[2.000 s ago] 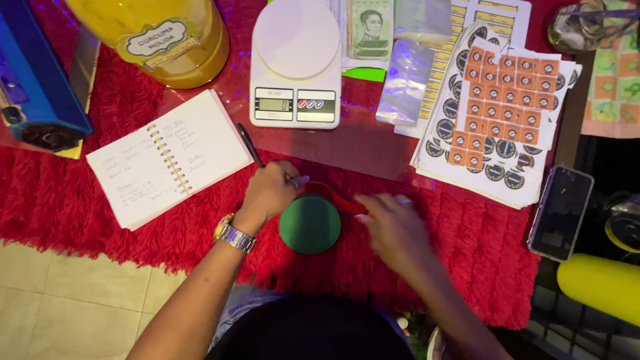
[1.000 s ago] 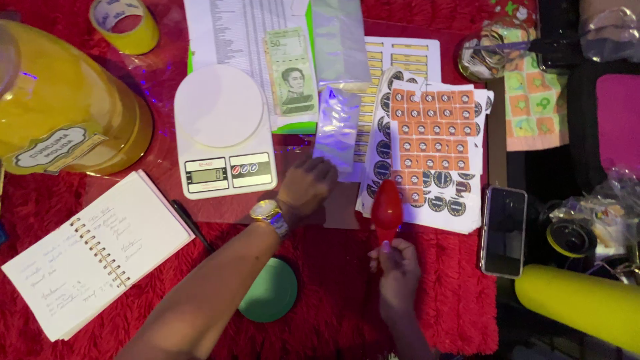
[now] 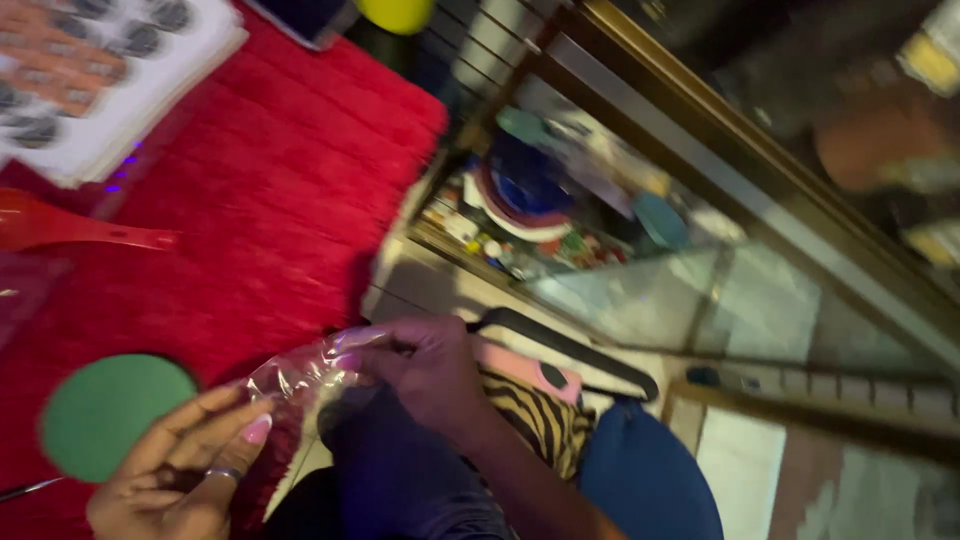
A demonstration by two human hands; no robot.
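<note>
Between my two hands is a small clear plastic bag (image 3: 296,375), at the front edge of the red shaggy cover. My left hand (image 3: 187,465) pinches one end of it and wears a ring. The other end is between the thumb and fingers of my right hand (image 3: 420,367). A round green lid (image 3: 116,416) lies on the cover just left of my left hand. Farther up at the left edge lies a red plastic spoon (image 3: 82,231), its bowl partly out of view. Part of a pen (image 3: 30,489) shows at the lower left.
Sticker sheets (image 3: 150,112) lie at the upper left, with a phone (image 3: 307,19) at the top. Right of the red cover (image 3: 300,187) stands a glass display case (image 3: 675,300) holding bowls. A zebra-print cloth (image 3: 532,420) and a blue rounded thing (image 3: 645,480) are beside my right arm.
The view has swung far to the right. The red spoon, in my right hand one second ago, now lies on the cover. Both hands now hold a clear plastic bag.
</note>
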